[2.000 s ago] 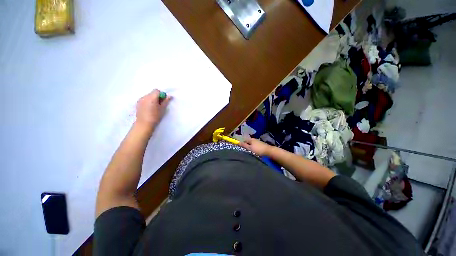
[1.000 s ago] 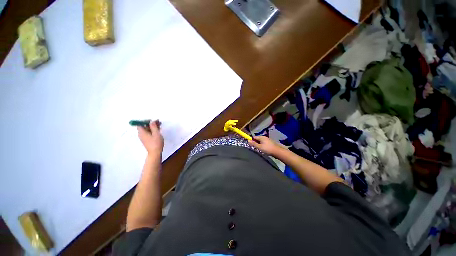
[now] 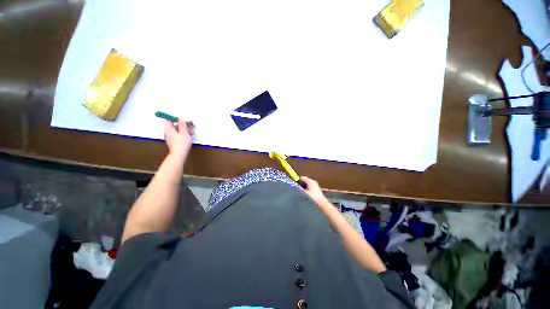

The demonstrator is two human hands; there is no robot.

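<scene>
My left hand (image 3: 179, 136) holds a short dark green marker or chalk pen (image 3: 166, 116) over the near left part of the white marker paper (image 3: 338, 96). My right hand (image 3: 312, 189) is closed around the dark grip of a yellow hammer-shaped tool (image 3: 285, 164), at the table's near edge in front of my body. The tool's yellow head points to the paper's near edge. A thin dark blue edge shows under the paper. A black mobile phone (image 3: 254, 111) lies on the paper between and beyond my hands.
Yellow wrapped blocks lie on the paper at the left (image 3: 113, 86) and far right (image 3: 398, 15). The cutting machine's silver base plate (image 3: 480, 124) stands on the brown table (image 3: 476, 175) at the right, beside cut white-topped pieces. Fabric scraps (image 3: 461, 271) lie on the floor.
The view has turned and shifted left along the table, bringing the phone to the centre and the machine to the right. My left hand has moved from the paper's corner area, still holding the green marker.
</scene>
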